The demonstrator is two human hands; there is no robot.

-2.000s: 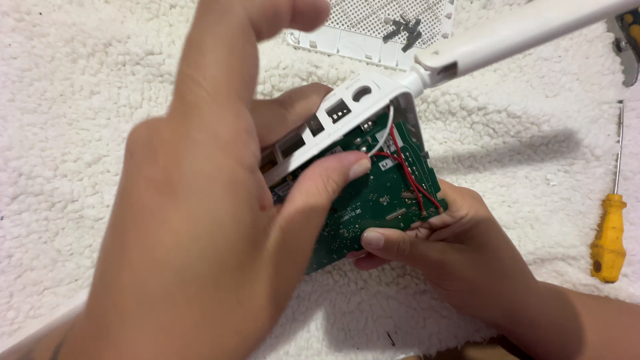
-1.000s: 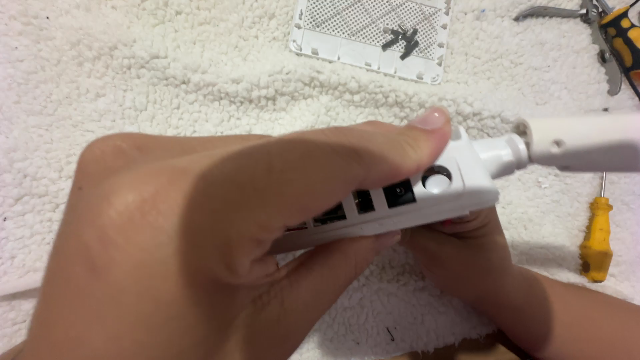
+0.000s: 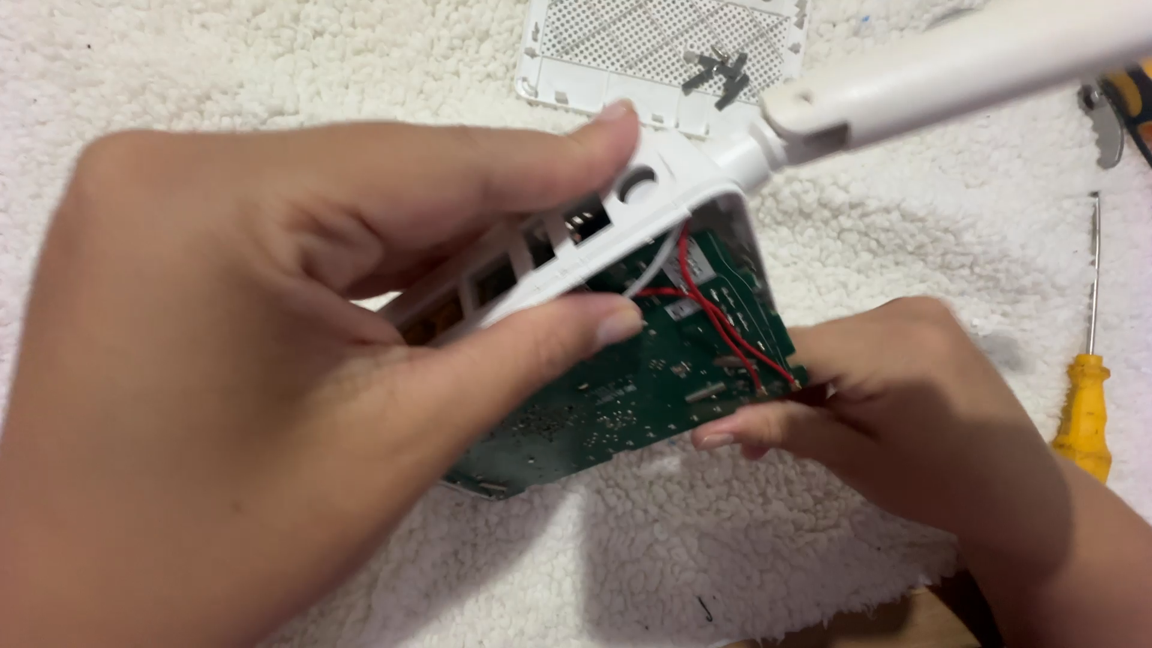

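Observation:
My left hand (image 3: 270, 342) grips the port edge of a white plastic router housing (image 3: 576, 265), its thumb on the circuit board side. A green circuit board (image 3: 621, 387) sits in the tilted housing, its solder side showing. Red wires (image 3: 711, 310) and a white wire (image 3: 657, 265) run across the board from the corner near the antenna. My right hand (image 3: 873, 405) pinches the board's lower right corner, by the ends of the red wires. From the housing's upper corner a white antenna (image 3: 945, 81) reaches to the upper right.
Behind the housing lies a white perforated cover (image 3: 612, 40) with several small dark pieces (image 3: 717, 76) on it. A screwdriver with a yellow handle (image 3: 1083, 418) is at the right, below part of a yellow-and-black handled tool (image 3: 1129, 108). Everything rests on white fleecy cloth (image 3: 432, 72).
A second ago the housing was turned with its port edge facing up and the board hidden; now it is tilted so the board and wires show again. The antenna has swung upward.

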